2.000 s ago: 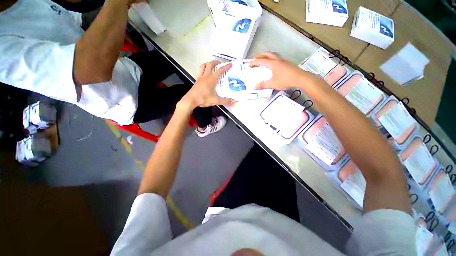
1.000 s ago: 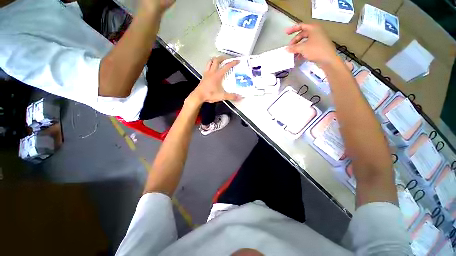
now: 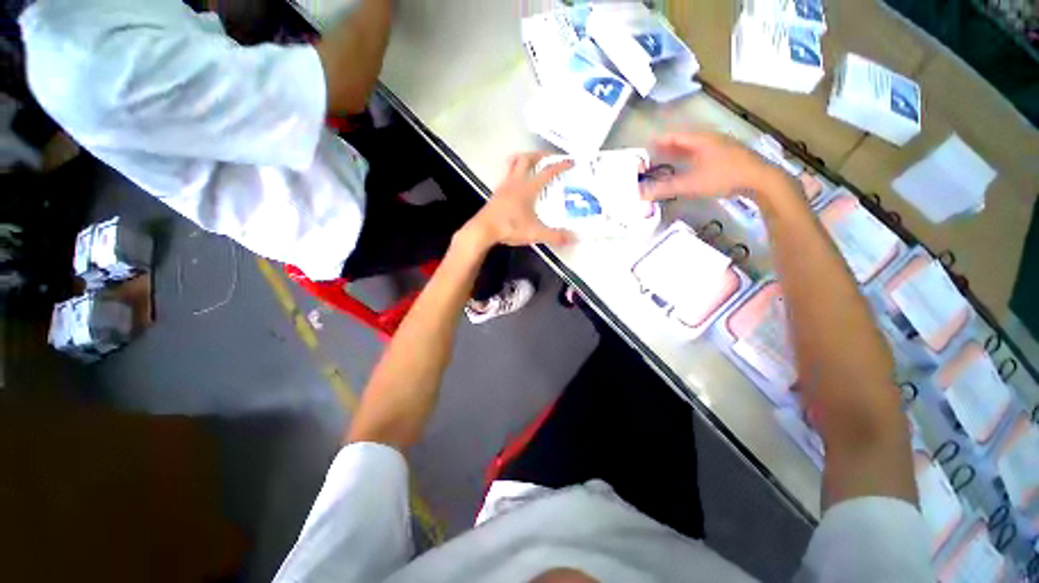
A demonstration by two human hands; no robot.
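Observation:
A white carton with a blue picture (image 3: pixel 583 204) is held over the table's near edge. My left hand (image 3: pixel 520 207) grips its left side. My right hand (image 3: pixel 701 166) is at its open right end, with the fingertips close to a dark loop there; whether it grips anything is unclear. Part of a tray seems to show at the carton's opening. Packed tray units with pink edges, white slips and black loops lie in rows at right, the closest one (image 3: pixel 688 273) just below my right hand.
Opened cartons (image 3: pixel 583 97) overlap beyond my hands. White cartons (image 3: pixel 875 99) and loose slips (image 3: pixel 946 180) lie on brown cardboard (image 3: pixel 843 142). A person's white sleeve (image 3: pixel 194 114) is at upper left. Bundled stacks (image 3: pixel 97 325) are on the floor.
The white flap my right hand held out at the carton's right end is no longer extended; that hand has moved in close to the opening. Another carton now lies on the opened pile.

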